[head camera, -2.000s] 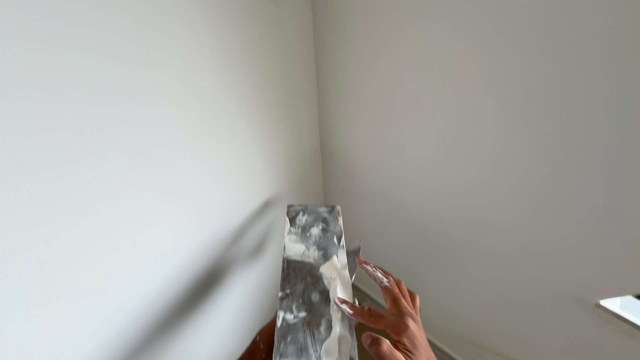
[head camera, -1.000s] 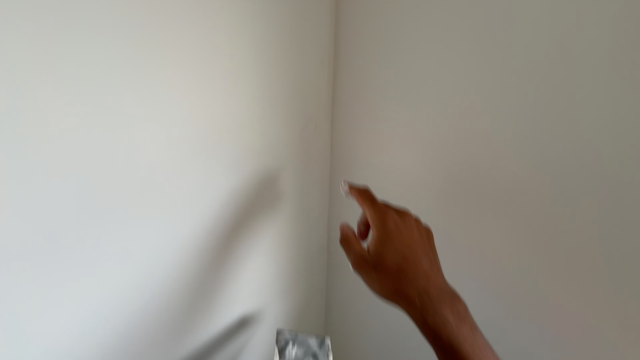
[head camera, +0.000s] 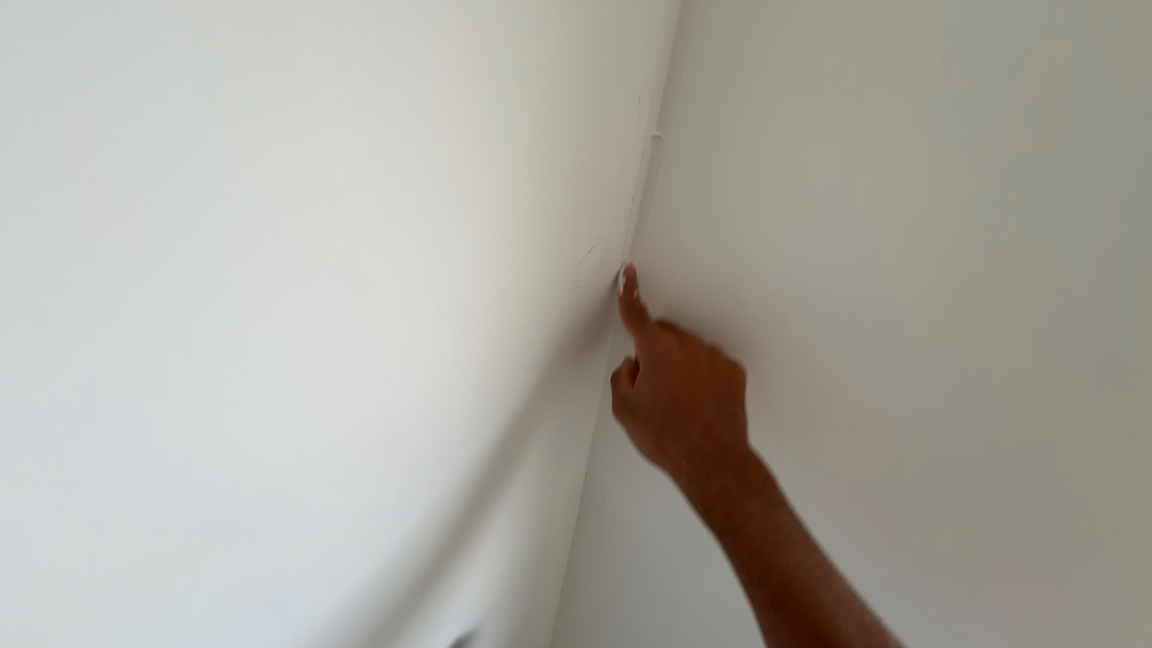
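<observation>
My right hand (head camera: 684, 387) has its index finger stretched out, with the fingertip, smeared with white compound, against the inside corner of two walls (head camera: 627, 261). The other fingers are curled and no tool shows in them. Above the fingertip a strip of wet-looking white filler (head camera: 646, 184) runs up the corner, with a small ridge at its upper part. A faint pencil-like oval mark (head camera: 590, 262) is on the left wall close to the finger. My left hand is out of view.
A smooth pale wall (head camera: 270, 270) fills the left side and a greyer wall (head camera: 927, 270) the right. The arm's long shadow (head camera: 486, 486) falls across the left wall. A small dark shadow shows at the bottom edge.
My right hand has moved up from beside the compound-smeared metal tool to the corner. That tool, seen in both earlier frames, has left the view. The view has tilted.
</observation>
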